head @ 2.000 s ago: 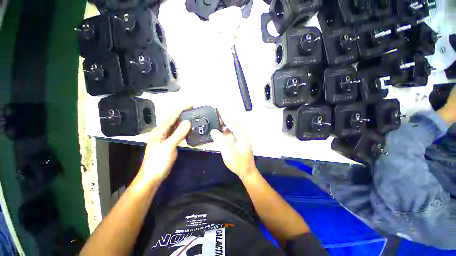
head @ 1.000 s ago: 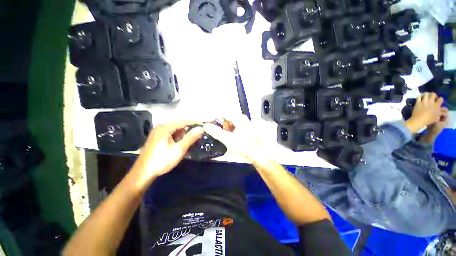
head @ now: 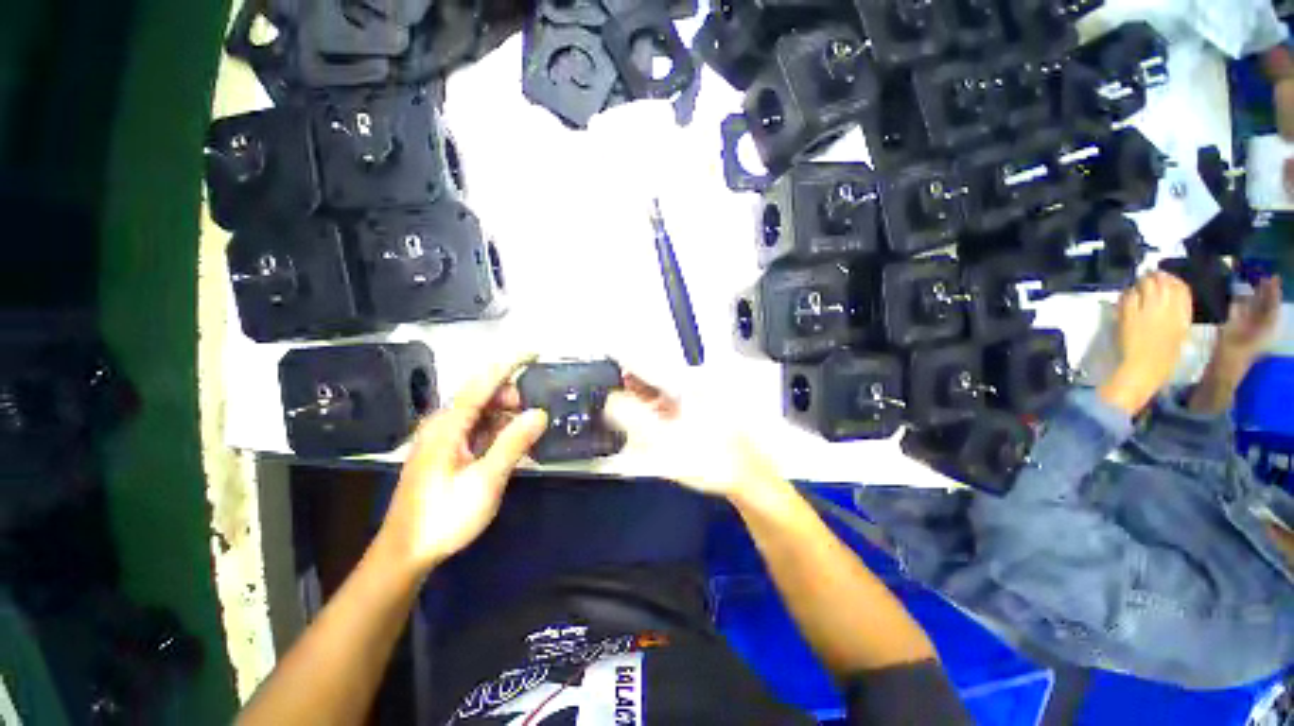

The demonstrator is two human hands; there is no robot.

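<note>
A black housing unit (head: 572,411) with small bright marks in the centre of its face is held at the table's front edge. My left hand (head: 461,461) grips its left side, thumb on the face. My right hand (head: 681,433) is at its right side, fingers against it; this hand is washed out by glare. The unit's underside is hidden. A slim dark-handled brush (head: 677,291) lies on the white table beyond the hands, touched by neither.
Housing units stand at left (head: 355,397) and in rows at right (head: 861,394). Thin black plates (head: 571,64) lie at the back. A green conveyor belt (head: 156,355) runs at far left. A person in a denim jacket (head: 1093,525) works at right.
The held unit was tilted and partly covered by my hands a second ago; its face now shows between my thumbs. The neighbouring person's hands have come further into view since the first frame.
</note>
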